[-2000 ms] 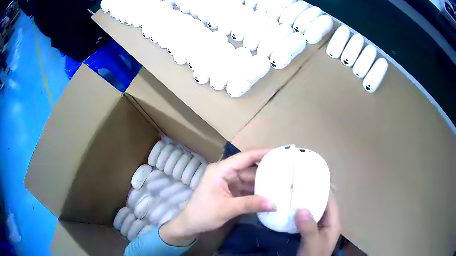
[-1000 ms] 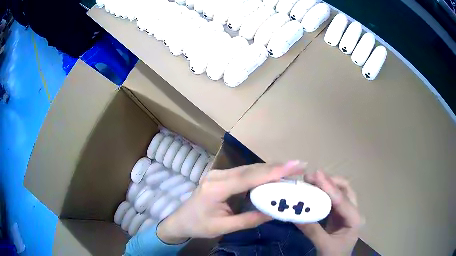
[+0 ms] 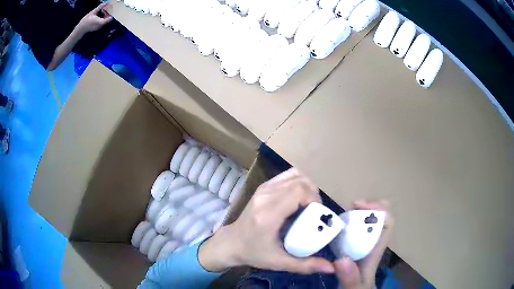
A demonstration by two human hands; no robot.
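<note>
My left hand [image 3: 269, 226] holds one glossy white plastic housing shell [image 3: 307, 236], its end with small dark holes turned up towards me. My right hand [image 3: 369, 265] holds a second white shell [image 3: 360, 240], also with dark holes at its end. The two shells are tilted away from each other and meet or nearly meet at their inner edges. The palm of my right hand is mostly hidden behind its shell. Both hands are low in the picture, in front of my lap.
An open carton [image 3: 107, 169] at the left holds many white shells [image 3: 198, 169], partly under clear film. Rows of shells [image 3: 282, 65] and a short row [image 3: 402, 38] stand on cardboard sheets [image 3: 394, 130]. Another person's hand [image 3: 93, 21] touches the cardboard corner, upper left.
The two shells were held together as one rounded piece, were tipped end-up, and are now angled apart, one in each hand. Another person's arm has appeared at the upper left.
</note>
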